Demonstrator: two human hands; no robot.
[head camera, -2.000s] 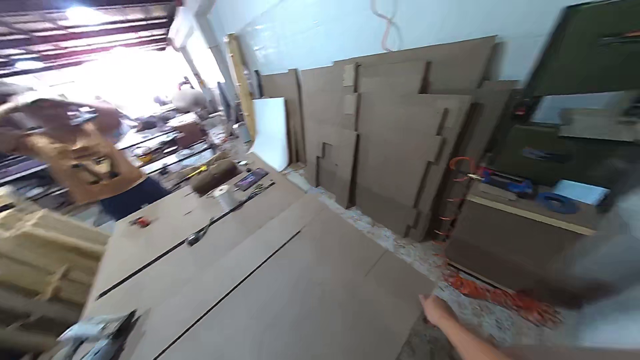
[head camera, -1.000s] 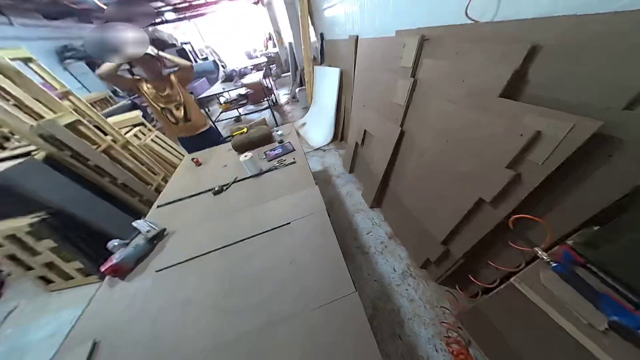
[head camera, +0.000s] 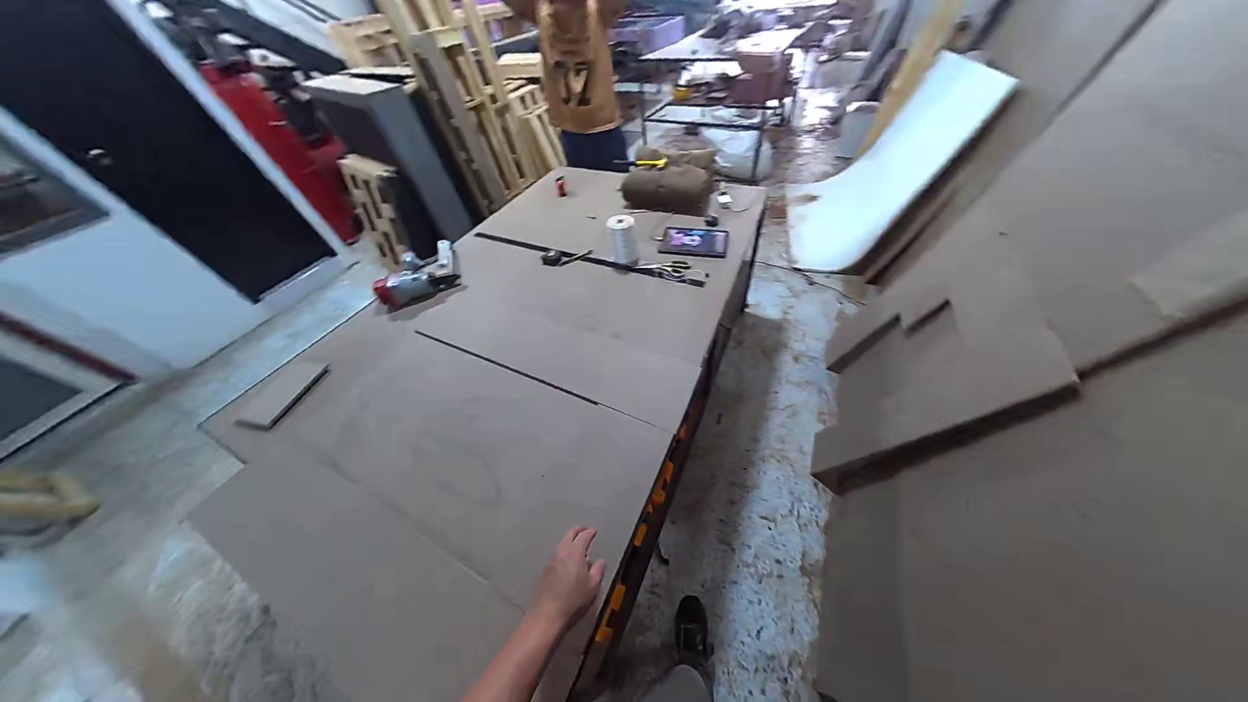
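Note:
My left hand (head camera: 570, 577) is low in the view, palm down over the near right part of a large brown board (head camera: 546, 458) on the long worktable, close to its right edge. Its fingers are slightly bent and hold nothing; whether it touches the board is unclear. My right hand is not in view. A narrow dark gap (head camera: 507, 368) runs across the boards. Farther along lie a red and grey power tool (head camera: 414, 283), a small offcut (head camera: 283, 395), a tape measure (head camera: 552, 257), a white spool (head camera: 621, 239), scissors (head camera: 673, 266) and a phone (head camera: 694, 242).
Large brown boards (head camera: 1092, 507) lean along the right side, beside a curved white sheet (head camera: 897, 166). A narrow floor strip (head camera: 770, 546) runs between them and the table, with my shoe (head camera: 691, 624) on it. A person (head camera: 580, 73) stands beyond the table; wooden frames (head camera: 468, 88) stand behind left.
The view has turned and dropped far toward the near part of the table. My left hand has come into view over the board; no hand showed one second ago.

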